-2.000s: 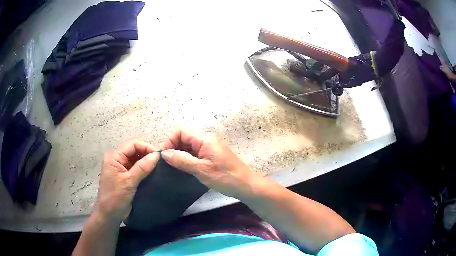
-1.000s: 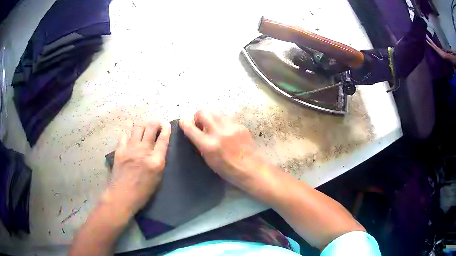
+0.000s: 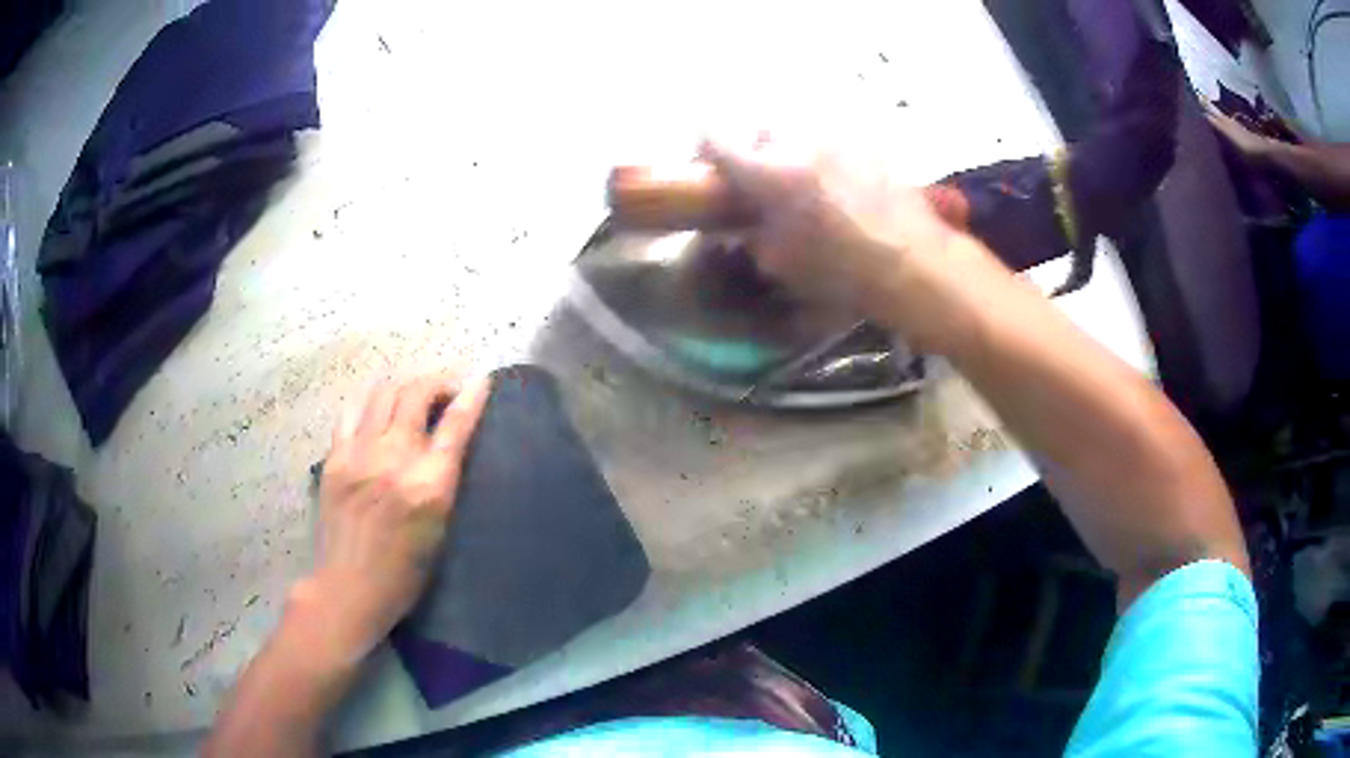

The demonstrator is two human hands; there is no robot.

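A garment piece (image 3: 541, 526) lies on the pressing table, dark grey lining side up, with a purple corner showing at its lower edge. My left hand (image 3: 388, 496) lies on the left part of the piece, fingers over it near its top corner. My right hand (image 3: 814, 230) is blurred and wrapped around the orange-brown handle of the iron (image 3: 740, 356). The iron is to the right of the piece, its tip pointing left, not touching the piece. Whether its sole touches the table cannot be told.
A fanned pile of navy and grey pieces (image 3: 185, 193) lies upper left, a smaller pile (image 3: 48, 578) at the lower left edge. The purple-wrapped hose (image 3: 1022, 203) runs right from the iron. The pressing table (image 3: 489, 89) has brown stains. Another person's arm (image 3: 1288, 159) shows at upper right.
My right hand has let go of the piece and taken hold of the iron, which has moved left towards the piece. My left hand has stayed on the piece, which now lies flat.
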